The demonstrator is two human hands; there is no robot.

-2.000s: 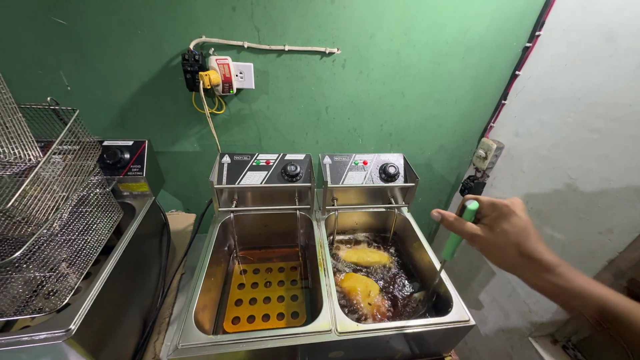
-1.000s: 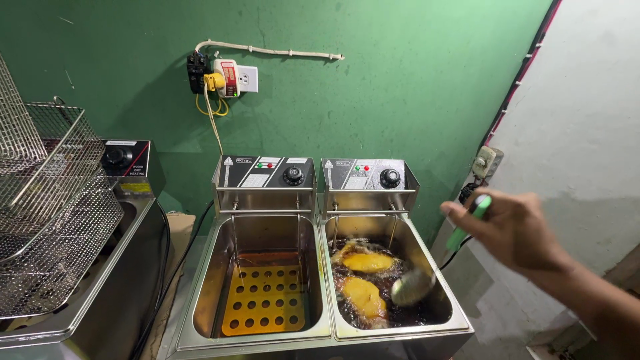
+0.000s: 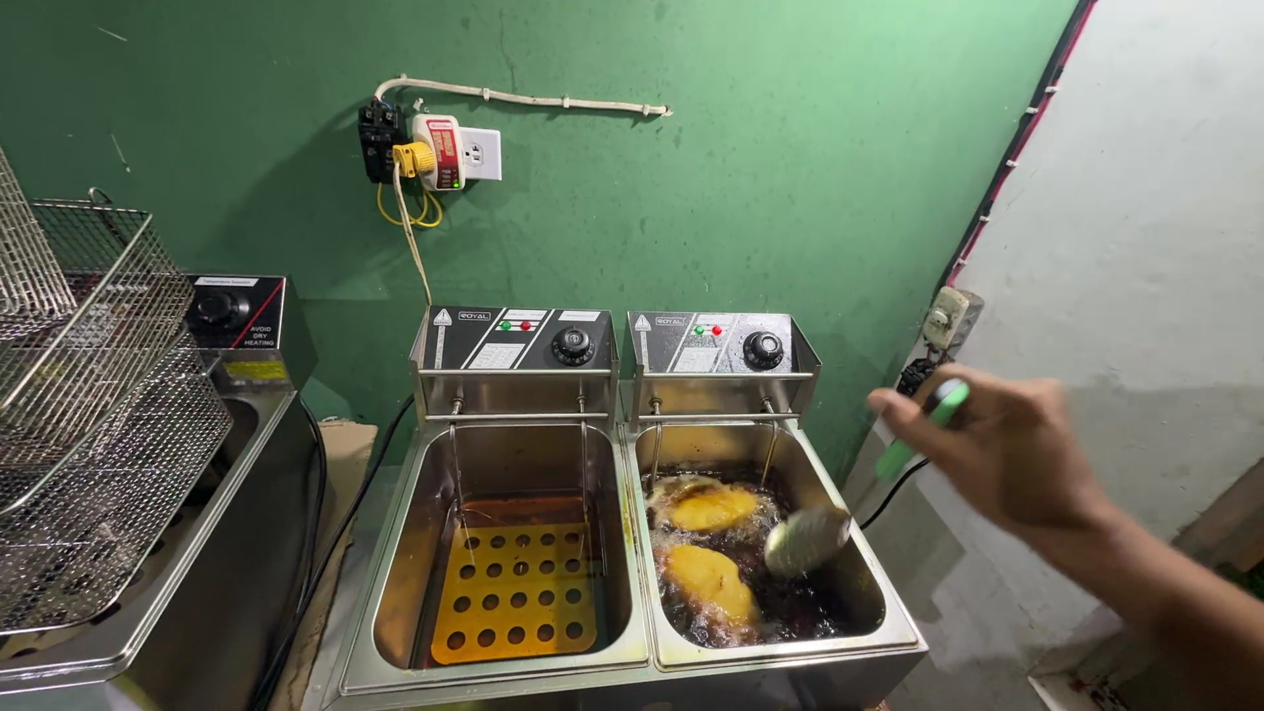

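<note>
My right hand [image 3: 997,454] grips the green handle [image 3: 920,430] of a metal ladle, to the right of a double electric deep fryer. The ladle's bowl [image 3: 808,541] is over the right side of the right-hand tank [image 3: 894,632], slightly blurred. Two yellow battered pieces of food, one at the back [image 3: 713,508] and one in front [image 3: 711,585], fry in bubbling dark oil left of the bowl. The left-hand tank [image 3: 395,553] holds still oil over a perforated plate [image 3: 515,592]. My left hand is out of view.
At the left, wire fryer baskets [image 3: 109,395] are stacked over another fryer [image 3: 232,553]. Black cables [image 3: 314,553] run beside it. Plugs and an adapter [image 3: 436,153] sit in an outlet on the green wall. A grey wall [image 3: 1136,296] stands at the right.
The ladle's bowl, low at the tank's right side two seconds ago, has come up and shows above the oil. My right hand has moved slightly right.
</note>
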